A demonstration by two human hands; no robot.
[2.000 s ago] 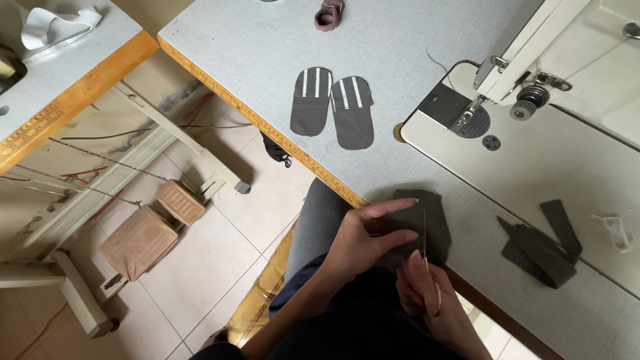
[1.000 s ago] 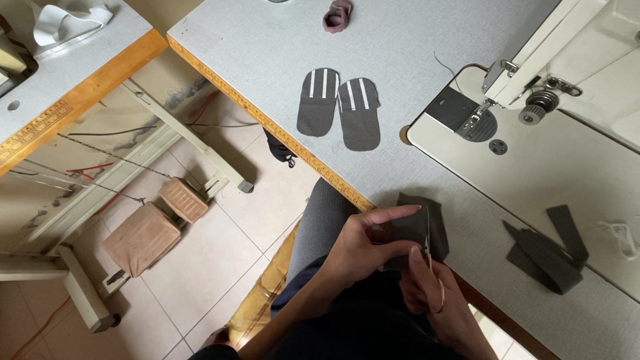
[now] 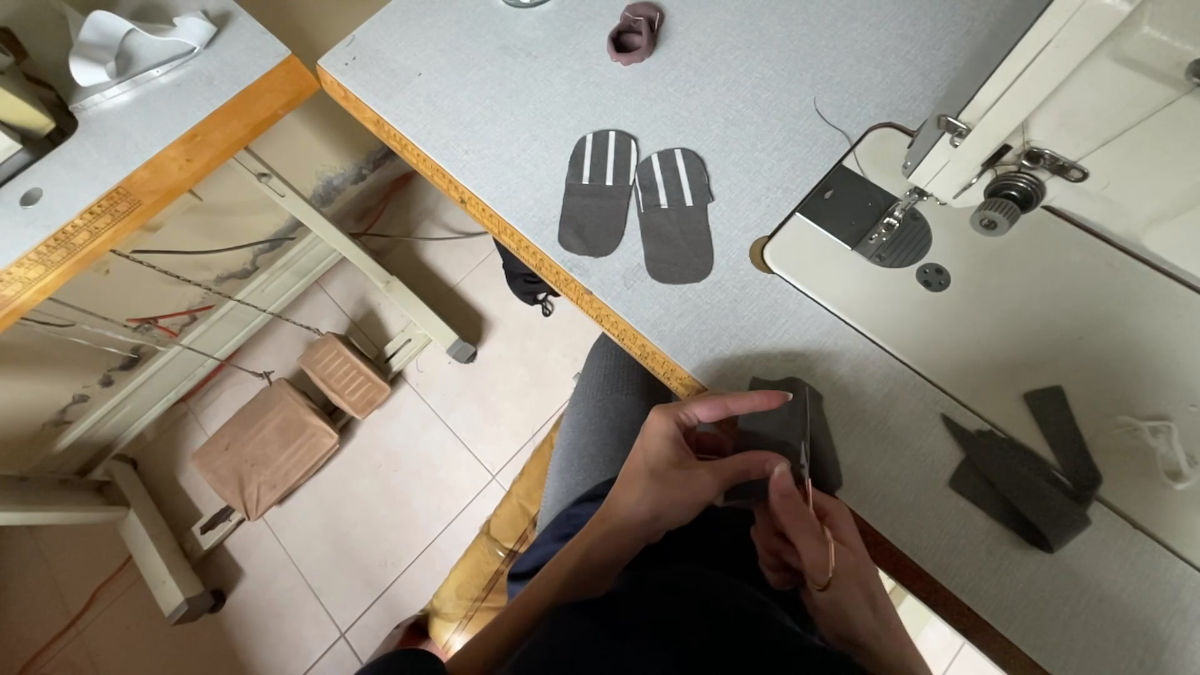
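Note:
My left hand [image 3: 689, 455] grips a dark grey fabric piece [image 3: 773, 431] at the table's near edge, its index finger and thumb spread over the cloth. In my right hand [image 3: 811, 544] is a pair of scissors [image 3: 807, 459], its narrow blades lying along the fabric and a finger loop showing. Another dark cloth layer lies beneath. Beyond my hands, two dark grey sole-shaped fabric pieces [image 3: 597, 202] [image 3: 677, 225] with white stripes lie side by side on the table. Dark grey fabric strips [image 3: 1022, 469] lie folded to the right of my hands.
An industrial sewing machine [image 3: 1012, 141] stands at the right, with white thread [image 3: 1162, 450] on its bed. A mauve fabric loop [image 3: 635, 34] lies at the back. A measuring tape [image 3: 562, 277] runs along the table edge. Brown-covered pedals [image 3: 267, 450] and a second table [image 3: 187, 112] are at the left.

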